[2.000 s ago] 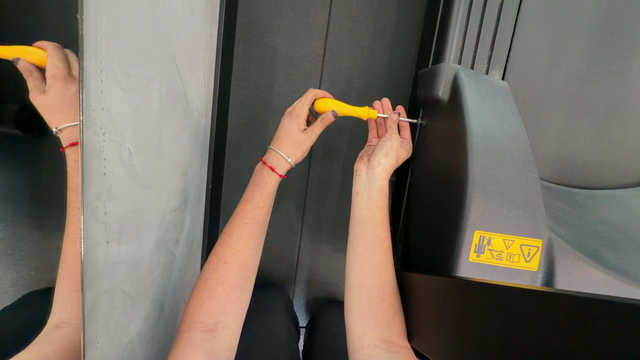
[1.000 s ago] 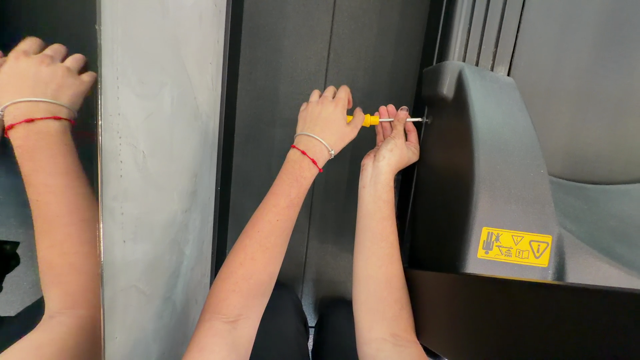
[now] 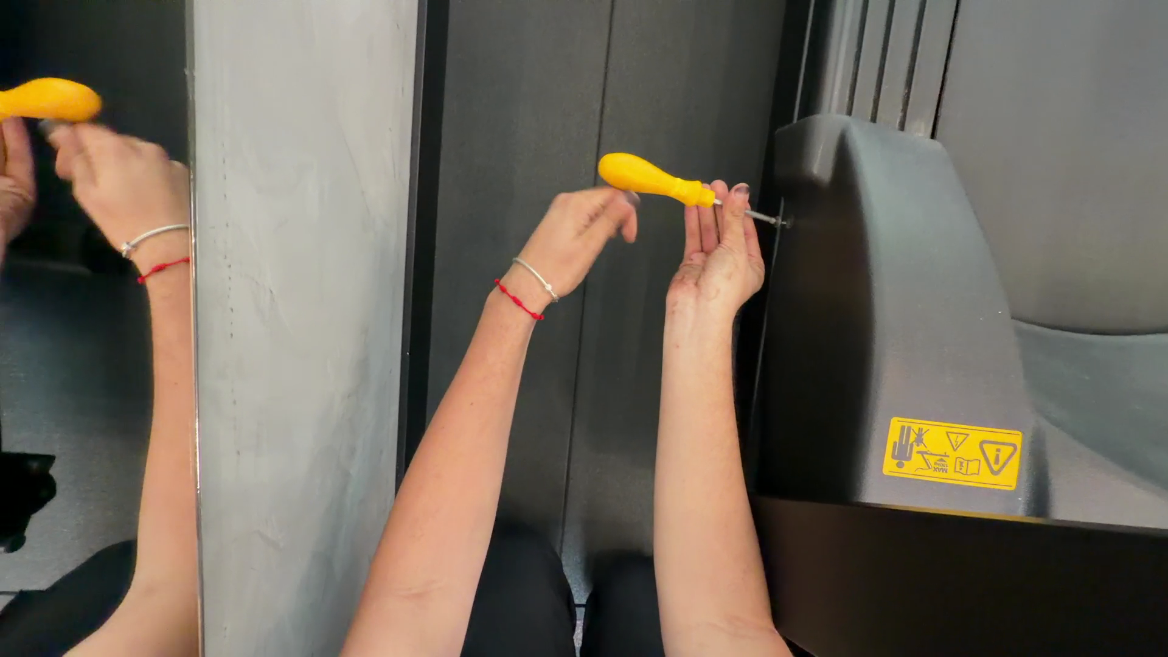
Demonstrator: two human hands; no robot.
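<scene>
A screwdriver with a yellow handle [image 3: 655,180] reaches rightward, its metal shaft tip meeting a screw [image 3: 787,223] on the side of a dark grey plastic housing [image 3: 922,274]. My right hand [image 3: 721,242] holds the shaft between thumb and fingers, just beyond the handle. Below the handle's rounded end is my left hand [image 3: 584,228], slightly blurred, fingers bent and apart from a firm grip; whether a fingertip touches the handle is hard to tell. A white and a red bracelet circle the left wrist.
A pale grey panel edge [image 3: 306,328] stands at the left, beside a mirror-like surface [image 3: 73,365] reflecting an arm and the yellow handle. Dark panels [image 3: 511,228] lie behind my hands. The housing bears a yellow warning label [image 3: 952,453]; a dark ledge [image 3: 958,579] runs below it.
My left hand was around the yellow handle one second ago; it has come off to the lower left, exposing the handle. My right hand stays at the shaft.
</scene>
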